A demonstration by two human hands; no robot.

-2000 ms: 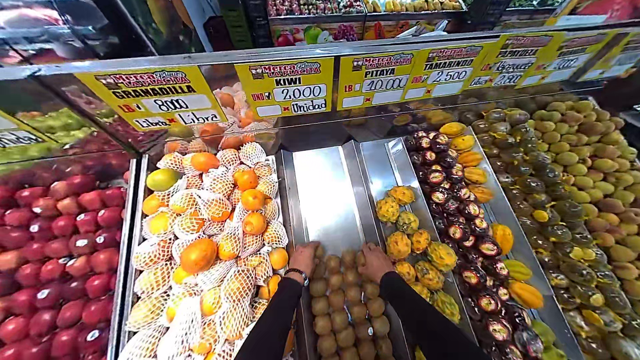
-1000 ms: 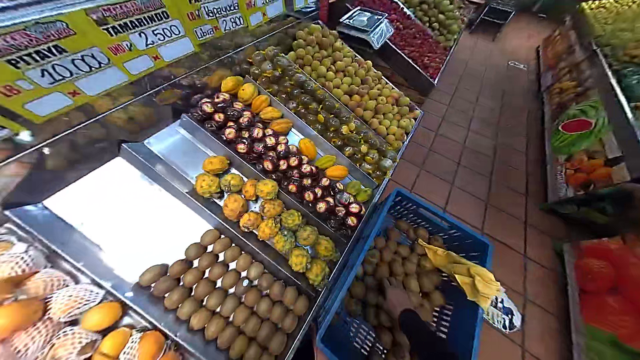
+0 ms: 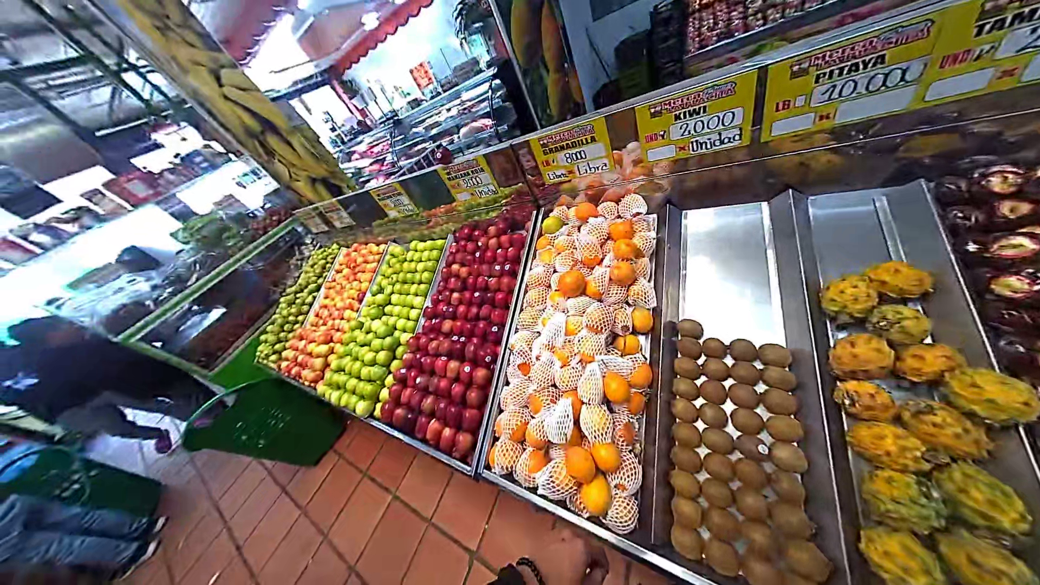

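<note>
Rows of brown kiwis (image 3: 735, 439) lie in the lower part of a metal display tray (image 3: 729, 260), whose upper part shows bare metal. At the bottom edge, my left hand (image 3: 573, 561), with a dark bracelet at the wrist, is low beside the stand's front rim; it is blurred and partly cut off, and what it holds, if anything, cannot be made out. Granadillas in white foam nets (image 3: 577, 366) fill the compartment left of the kiwis. Yellow pitayas (image 3: 894, 390) lie in the one to the right. My right hand is out of view.
Red apples (image 3: 463, 325), green apples (image 3: 390, 325) and other fruit stand further left. A green basket (image 3: 264, 422) is at the stand's far end, near a person (image 3: 81, 374) in dark clothing. Yellow price signs (image 3: 699, 118) line the back ledge. Tiled floor (image 3: 390, 504) runs along the front.
The view has swung far left from the blue crate of kiwis. One hand was in that crate a second ago; earlier, both hands were at the top kiwis in the tray.
</note>
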